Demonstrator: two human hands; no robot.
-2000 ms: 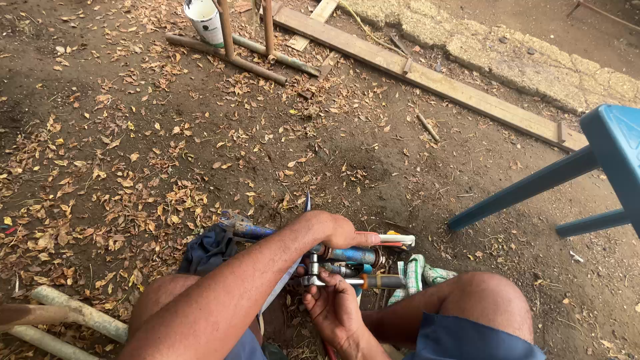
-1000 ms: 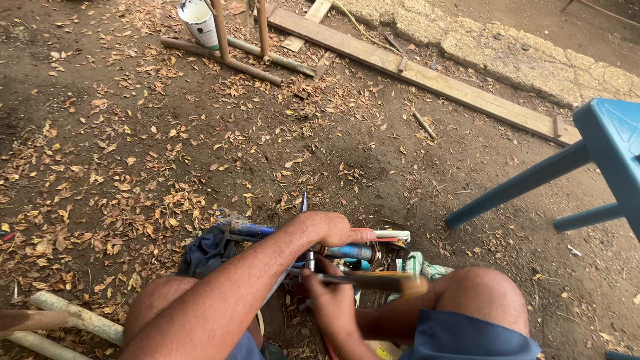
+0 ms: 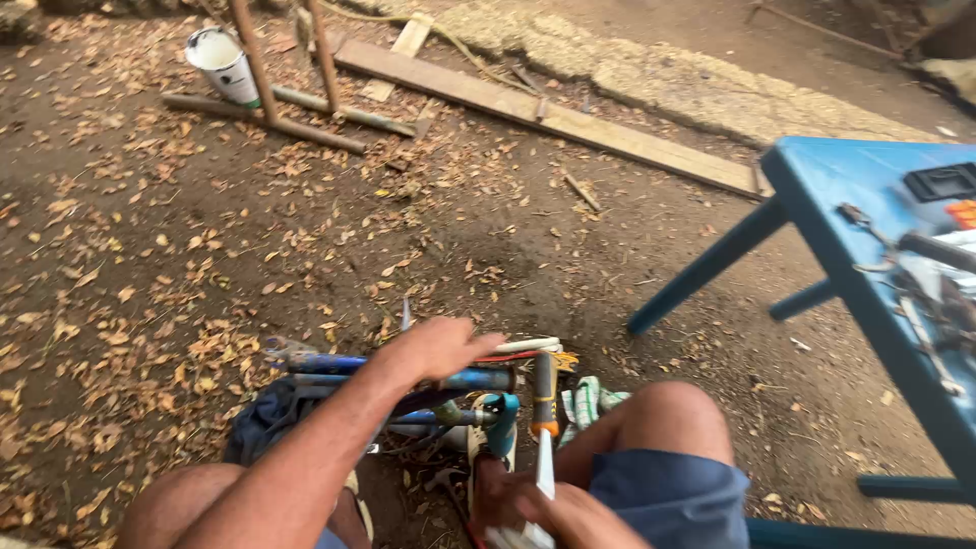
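My left hand [image 3: 446,347] lies across a blue metal tube frame [image 3: 480,379], fingers stretched to the right; its underside is hidden. A pointed metal piece [image 3: 406,313] sticks out just beyond that hand. My right hand [image 3: 568,515], low and blurred, grips a hammer-like tool by its far end. The tool's bright metal shaft [image 3: 544,461] points away from me, up to a grey and orange grip [image 3: 544,393]. A teal strap or band [image 3: 503,427] hangs at the frame's right end. White-handled pliers or a similar tool [image 3: 530,345] rest behind the frame.
A blue plastic table [image 3: 823,198] with wrenches [image 3: 926,343] and other tools stands at the right. A green and white cloth [image 3: 591,404] lies by my knee. Dark cloth [image 3: 263,419] is at the left. Farther off are a paint bucket [image 3: 232,76] and a wooden plank [image 3: 579,126].
My right hand has moved away from beside the left hand, toward me and to the right, and the tool's grip now points away from me. My left fingers are now stretched out.
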